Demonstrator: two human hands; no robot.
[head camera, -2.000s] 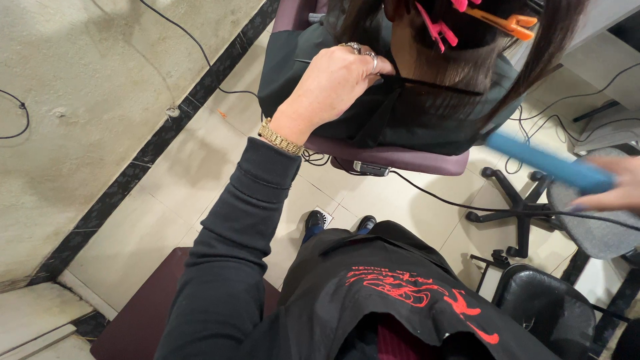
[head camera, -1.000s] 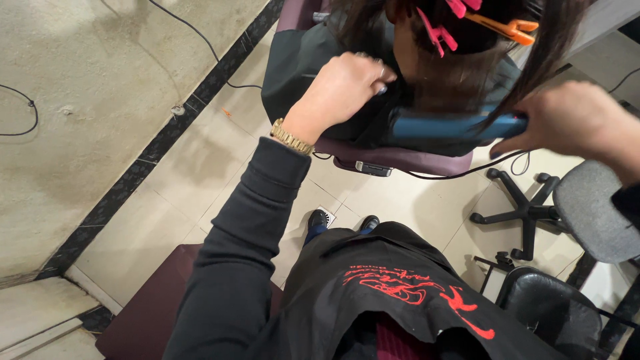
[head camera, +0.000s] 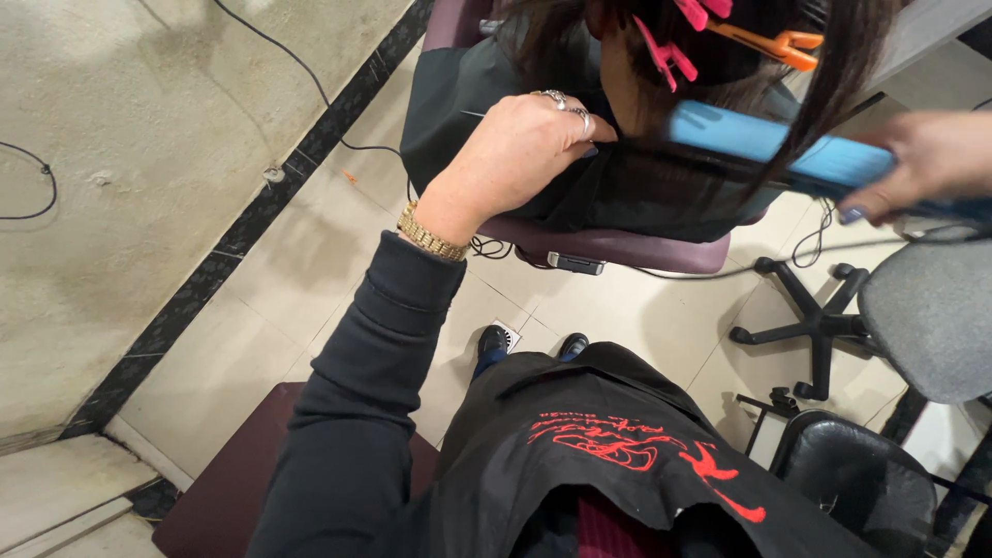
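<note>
A person with dark hair (head camera: 744, 74) sits under a black salon cape (head camera: 457, 108), facing away. Pink hair clips (head camera: 665, 58) and an orange hair clip (head camera: 775, 45) hold upper sections. My left hand (head camera: 515, 151), with rings and a gold watch, is closed at the neck beside the hair; a thin pointed stem sticks out behind it, probably a comb's tail, the rest hidden. My right hand (head camera: 914, 163) grips a blue flat iron (head camera: 783, 139), whose plates lie around or against the lower hair behind the neck. A loose dark strand hangs across the iron.
The purple salon chair (head camera: 651, 249) has a cord trailing from the iron below it. At right stand a grey stool seat (head camera: 930, 310) with a black wheeled base (head camera: 821, 322) and a black padded seat (head camera: 856, 473). A wall (head camera: 155, 155) runs along the left, a maroon surface (head camera: 232, 465) below.
My right hand brought the flat iron left to the hair, then moved it back to the right. My left hand stays near the neck, shifting slightly.
</note>
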